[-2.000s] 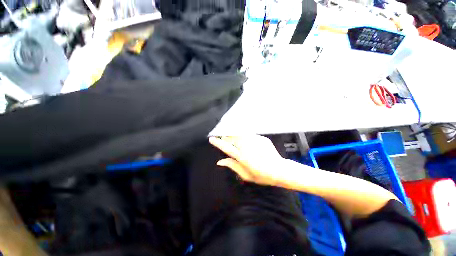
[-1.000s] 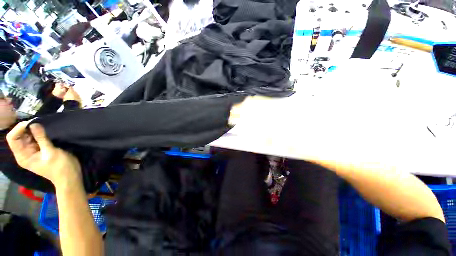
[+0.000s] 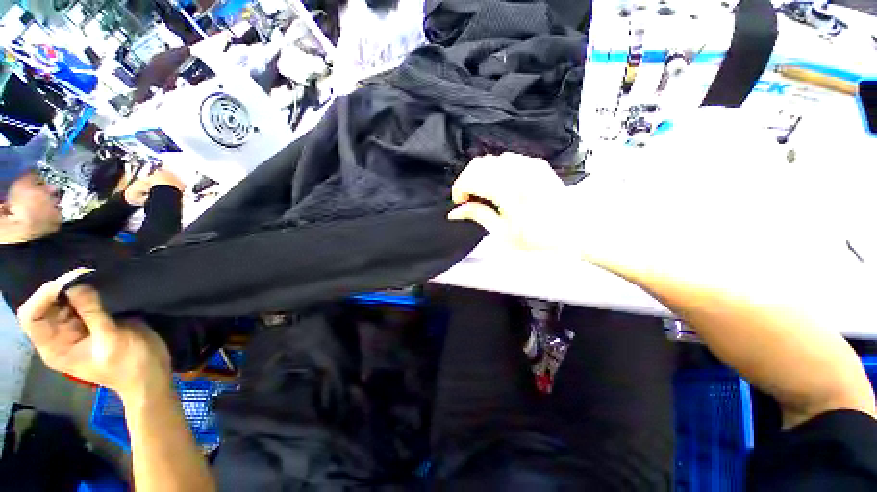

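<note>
A plain black fabric strip [image 3: 298, 264] stretches from the left edge of the bed to the far left, joined to a heap of dark ribbed garment cloth [image 3: 423, 120] behind it. My left hand [image 3: 91, 332] pinches the strip's far left end between thumb and fingers, off the table. My right hand [image 3: 510, 197] grips the cloth at the strip's right end, over the machine bed, just in front of the presser foot and needle [image 3: 642, 123]. Its fingertips are partly hidden in the cloth.
The white machine head [image 3: 615, 72] has a black strip [image 3: 745, 53] hanging over it and a wooden-handled tool [image 3: 817, 81]. A neighbouring machine's motor housing [image 3: 226, 120] stands left. Another person [image 3: 43, 207] sits far left. Blue crates [image 3: 712, 413] stand below the table.
My left hand came into view holding the strip's end. My right hand moved from the table's front edge up onto the cloth near the needle, and its fingers now curl over the cloth.
</note>
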